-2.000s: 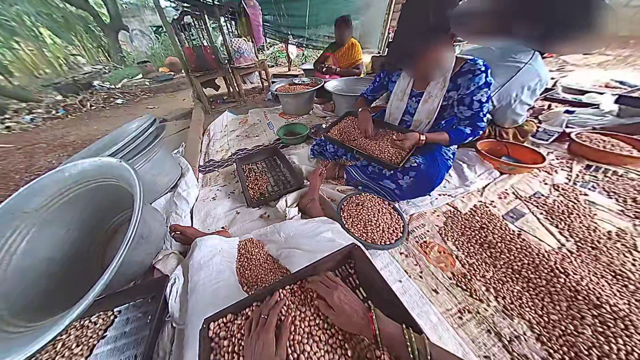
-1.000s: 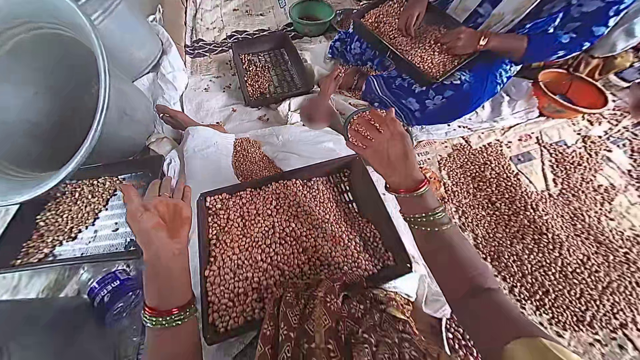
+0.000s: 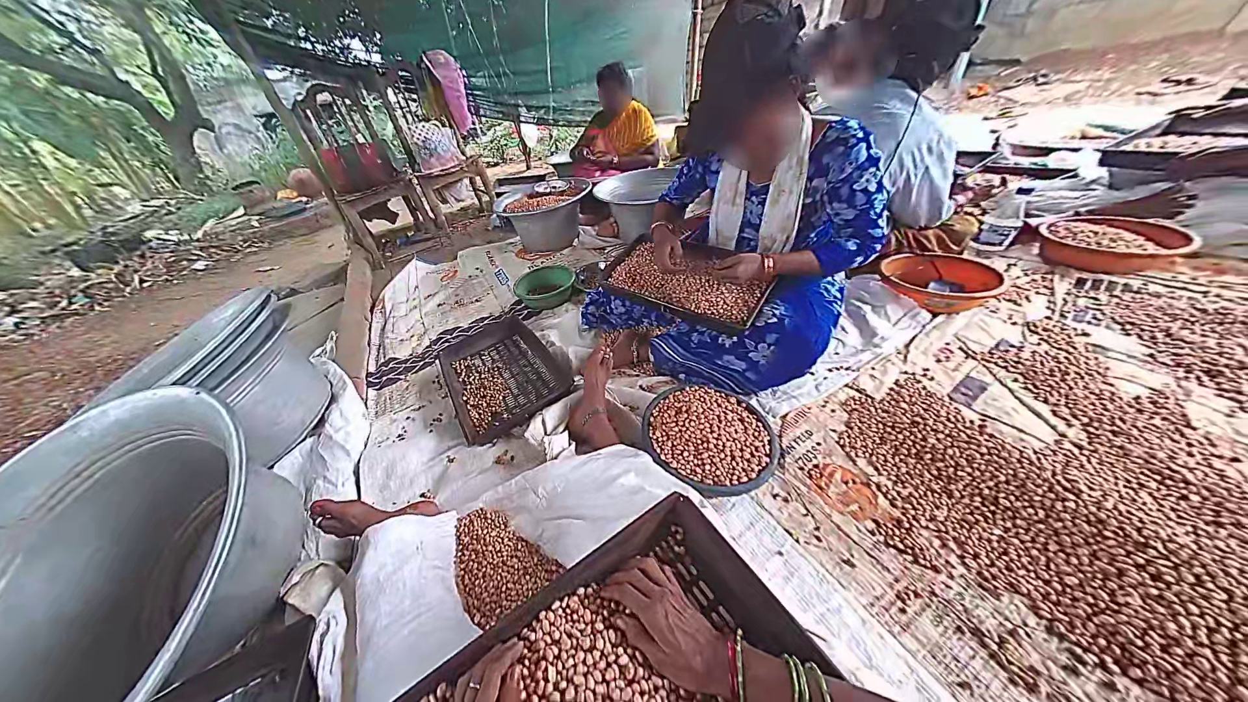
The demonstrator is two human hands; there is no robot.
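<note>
A dark slatted plastic tray (image 3: 751,595) of brown nuts or seeds (image 3: 585,648) lies at the bottom centre. My right hand (image 3: 668,624), with bangles at the wrist, rests palm down on the nuts, fingers slightly spread. At the bottom edge my left hand (image 3: 492,673) touches the nuts near the tray's left side, partly cut off by the frame. A small heap of nuts (image 3: 497,565) sits on white cloth just beyond the tray. Past it stands a round basin of nuts (image 3: 710,436). Whether either hand grips any nuts cannot be told.
Large metal pots (image 3: 224,526) stand at the left. A second slatted tray (image 3: 531,366) lies ahead, beside a green bowl (image 3: 546,285). A co-worker in blue handles another nut tray (image 3: 692,317). Nuts cover the sheets (image 3: 1053,487) at right, near orange basins (image 3: 944,278). Other people sit behind.
One second ago both my hands were raised above the tray, palms showing; now they are down on the nuts. The view has tilted up.
</note>
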